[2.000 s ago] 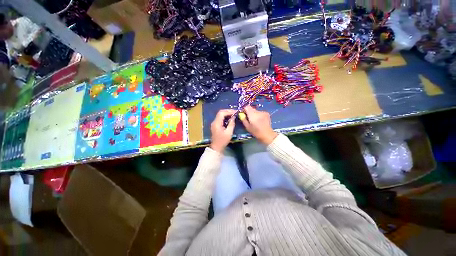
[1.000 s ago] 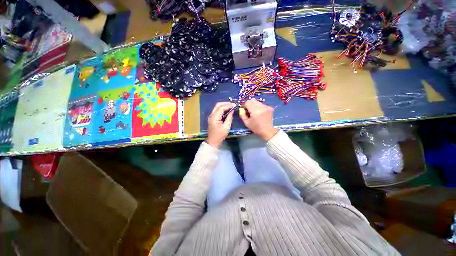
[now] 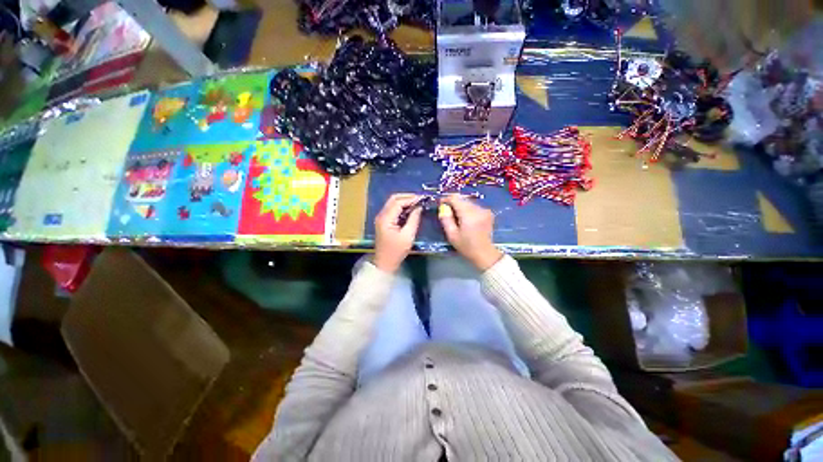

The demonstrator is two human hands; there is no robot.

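My left hand (image 3: 396, 229) is closed on a small black wired part (image 3: 416, 209) at the bench's front edge. My right hand (image 3: 468, 229) is beside it, fingertips pinched close to the part, with a yellow spot (image 3: 444, 210) at the fingertips. Whether the right fingers hold a wire lead is too small to tell. A pile of thin wire leads (image 3: 471, 162) lies just beyond my hands, and a neat red-ended bundle (image 3: 550, 164) lies to its right. A dark heap of black wired parts (image 3: 356, 106) lies beyond my left hand.
A silver-white bench machine (image 3: 478, 79) stands behind the leads. A red-black tangle with round silvery pieces (image 3: 670, 101) lies to the right. Printed panels (image 3: 180, 167) cover the bench at left. Below are an open box with clear bags (image 3: 670, 316) and a brown cardboard box (image 3: 144, 347).
The view has shifted and tilted slightly. Both hands remain together at the bench edge, with only small finger movement around the black part.
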